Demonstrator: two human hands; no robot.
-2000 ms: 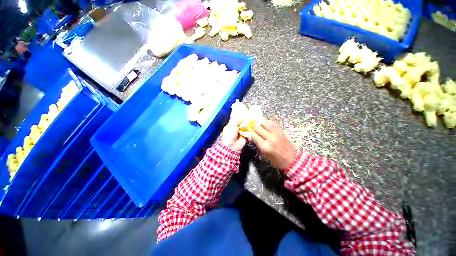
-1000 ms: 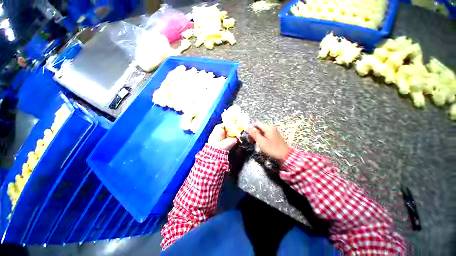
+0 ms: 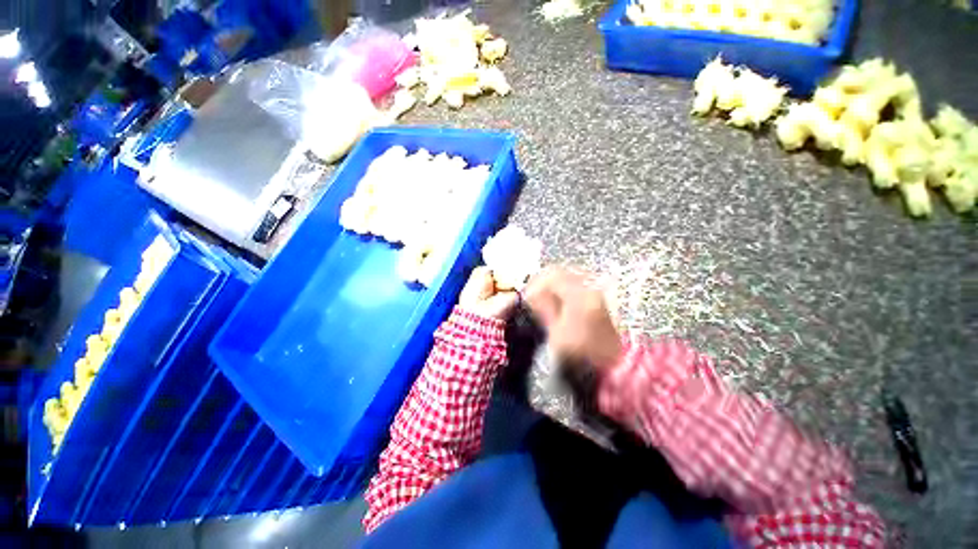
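A pale cream toy piece (image 3: 513, 255) is held up in the fingers of my left hand (image 3: 488, 294), beside the right edge of the blue tray (image 3: 322, 434). My right hand (image 3: 574, 311) is blurred, close to the piece's right side; whether its fingers hold a tool or touch the piece cannot be told. Inside the tray, several cream finished pieces (image 3: 413, 198) sit packed at the far end. Pale trimmings (image 3: 654, 284) are scattered on the speckled table right of my hands.
Untrimmed yellow pieces (image 3: 869, 123) lie at the far right, near another full blue tray (image 3: 708, 56). A black pen-like tool (image 3: 906, 445) lies at right. Stacked blue crates (image 3: 161, 407) stand at left. A silver scale (image 3: 225, 161), plastic bags (image 3: 375, 64) and a yellow pile (image 3: 456, 59) are beyond.
The orange-yellow spot seen at the fingers earlier no longer shows. My hands have moved slightly apart since the first frame, and my right hand is now blurred. The view has shifted slightly.
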